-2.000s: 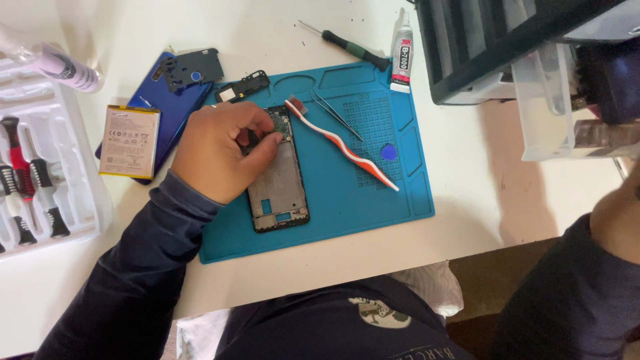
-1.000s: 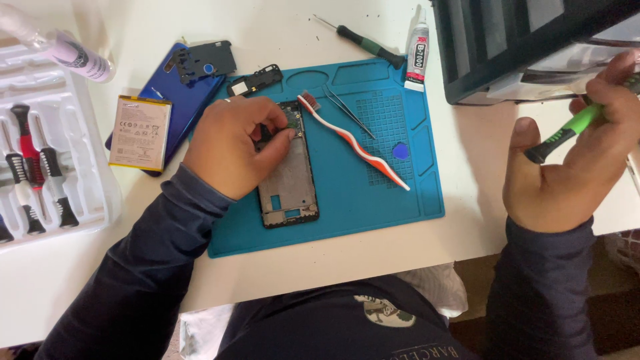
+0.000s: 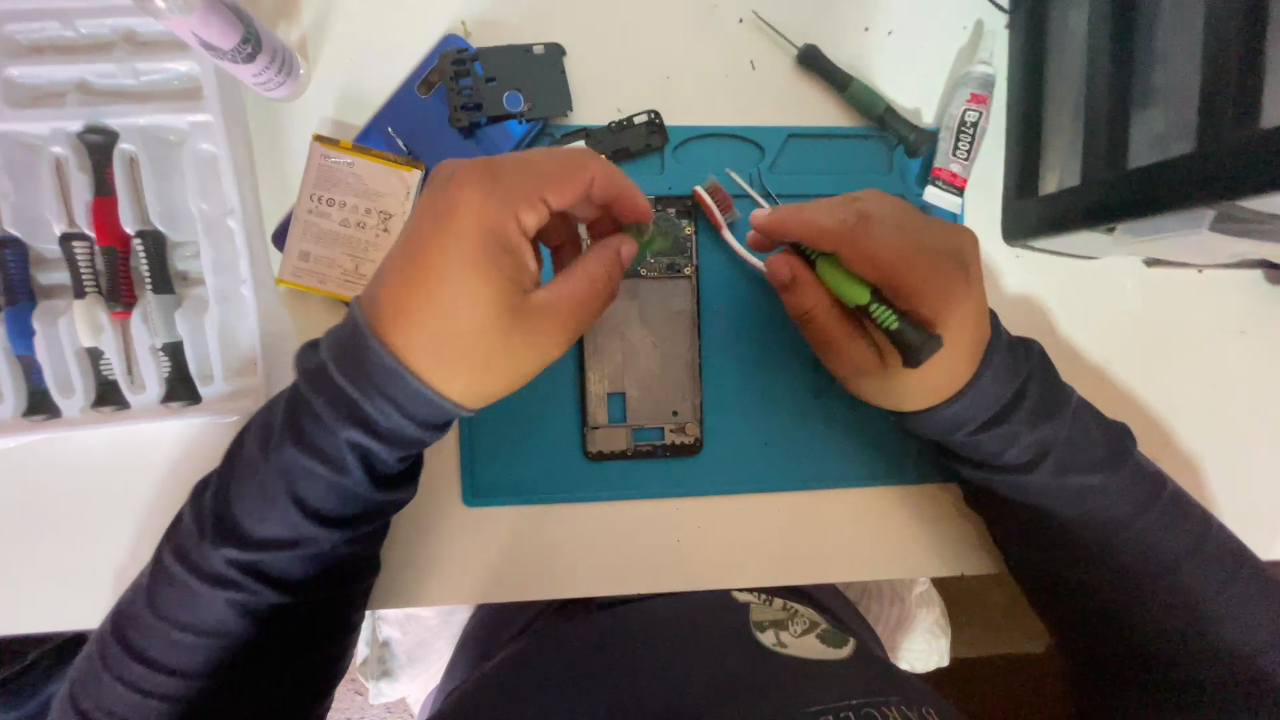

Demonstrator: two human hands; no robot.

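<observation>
A phone's metal mid-frame lies on a teal silicone work mat, its circuit board at the far end. Over that board is my left hand, thumb and forefinger nearly meeting beside a blurred green patch; whether they grip anything I cannot tell. My right hand holds a green and black screwdriver, whose thin shaft is largely hidden by the fingers. Between the hands a red and white toothbrush rests on the mat, partly covered by my right hand. Tweezers lie just beyond my right fingertips.
At left are a white tray of screwdrivers and a bottle. A phone battery, blue phone back cover and black plastic parts lie behind my left hand. Another screwdriver, glue tube and dark organizer stand farther right.
My right hand, empty-looking at the right edge at first, then seen with the green screwdriver, has moved left over the mat. My left hand remains at the board.
</observation>
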